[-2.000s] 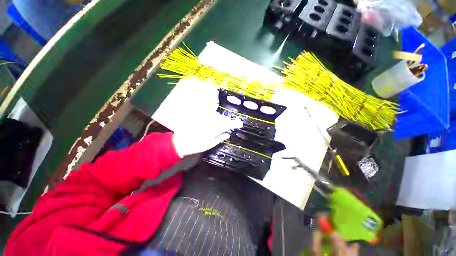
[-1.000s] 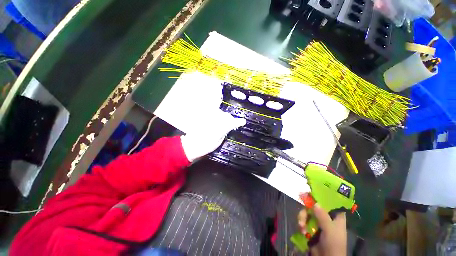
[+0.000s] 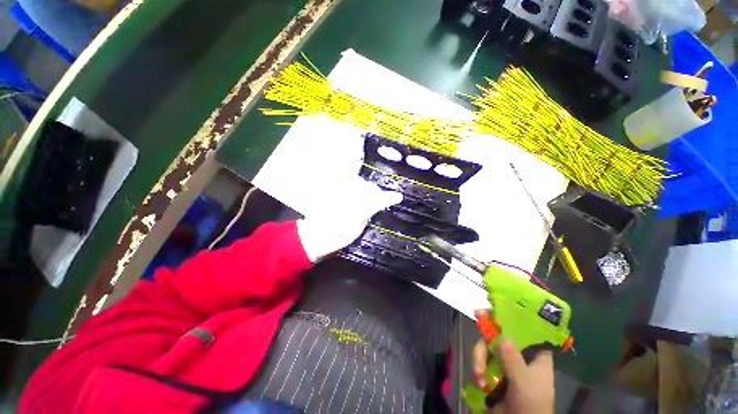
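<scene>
A black plastic housing [image 3: 417, 212] lies on a white paper sheet [image 3: 506, 206], its three round holes at the far side. Thin yellow wires [image 3: 414, 183] run across it. My left hand [image 3: 344, 220], in a white glove, rests on the housing's left part with fingertips on it; whether it grips is hidden. My bare right hand [image 3: 518, 378] holds a lime green hot glue gun [image 3: 522, 307] by its handle. The gun's nozzle is at the housing's near right part, by the nearer wire.
Yellow wire bundles [image 3: 558, 133] lie beyond the housing. A yellow-handled screwdriver [image 3: 568, 260] and a dark box [image 3: 595, 212] are at right. Black housings [image 3: 576, 24], a tool cup [image 3: 665, 120] and a blue bin [image 3: 712, 162] stand farther off. A wrapped black piece [image 3: 65, 178] is on the belt.
The glue gun has moved left and away from me to the housing, its nozzle now farther in over it. The black piece on the belt has moved right. My left hand stays on the housing.
</scene>
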